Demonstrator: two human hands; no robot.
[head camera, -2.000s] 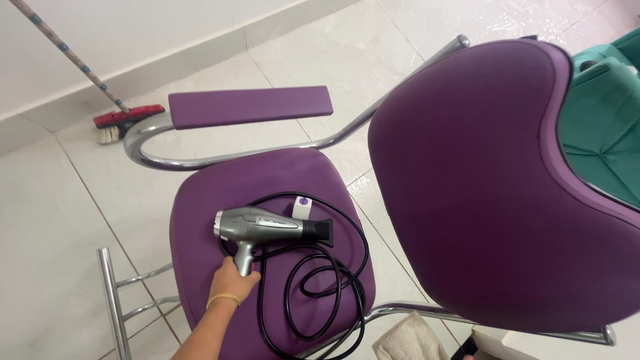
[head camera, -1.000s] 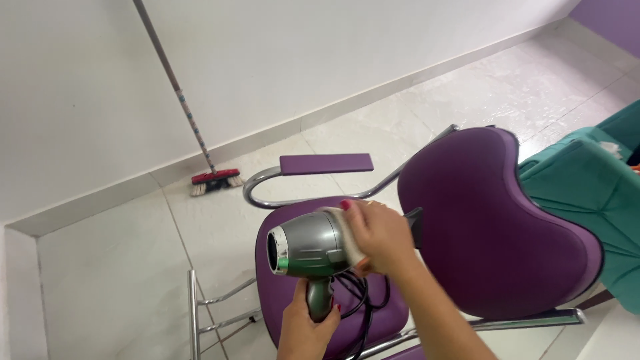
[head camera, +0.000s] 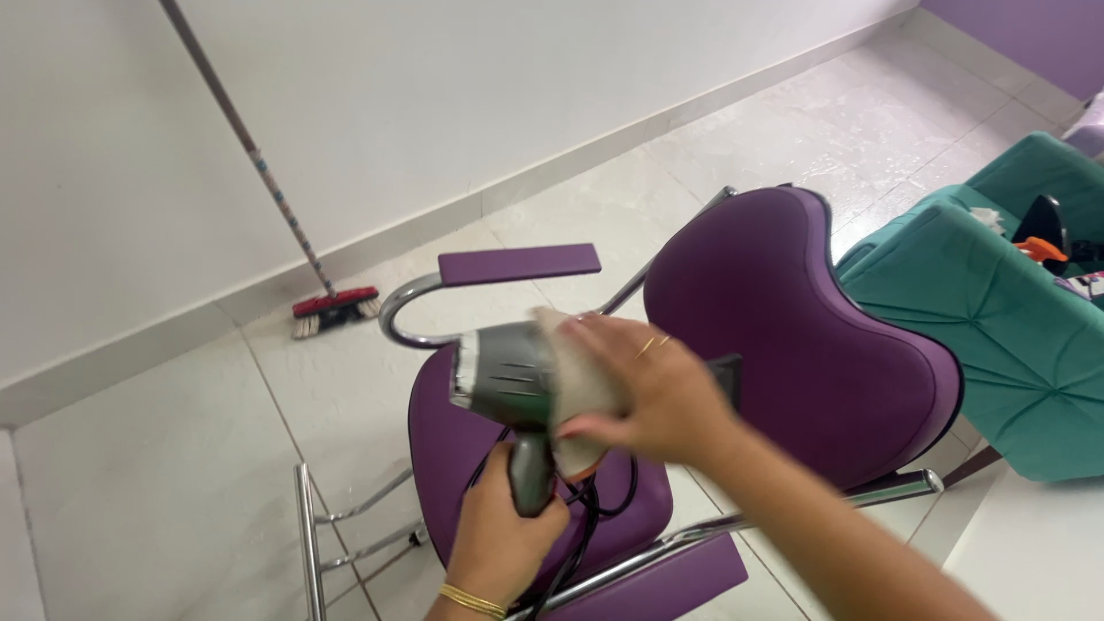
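A grey hair dryer (head camera: 509, 371) is held up above the purple seat (head camera: 435, 431) of a salon chair. Around its handle my left hand (head camera: 509, 526) is closed, a gold bracelet on the wrist. My right hand (head camera: 664, 388), slightly blurred, presses a beige cloth (head camera: 578, 379) against the dryer's barrel. The dark nozzle (head camera: 729, 379) shows past my right hand, pointing toward the chair's backrest (head camera: 776, 345). Below the dryer, its black cord (head camera: 586, 543) hangs and lies over the seat, partly hidden by my hands.
Purple armrests (head camera: 517, 264) on chromed tubes flank the seat. A broom with a red head (head camera: 335, 302) leans at the white wall. On the right, a teal upholstered chair (head camera: 992, 345) holds several items, one an orange object (head camera: 1042, 250). A chromed footrest (head camera: 308, 543) stands at lower left.
Two seconds ago the dryer lay on the seat with my left hand at its handle; now it is lifted. My right hand and the cloth have come onto the barrel. The view has shifted.
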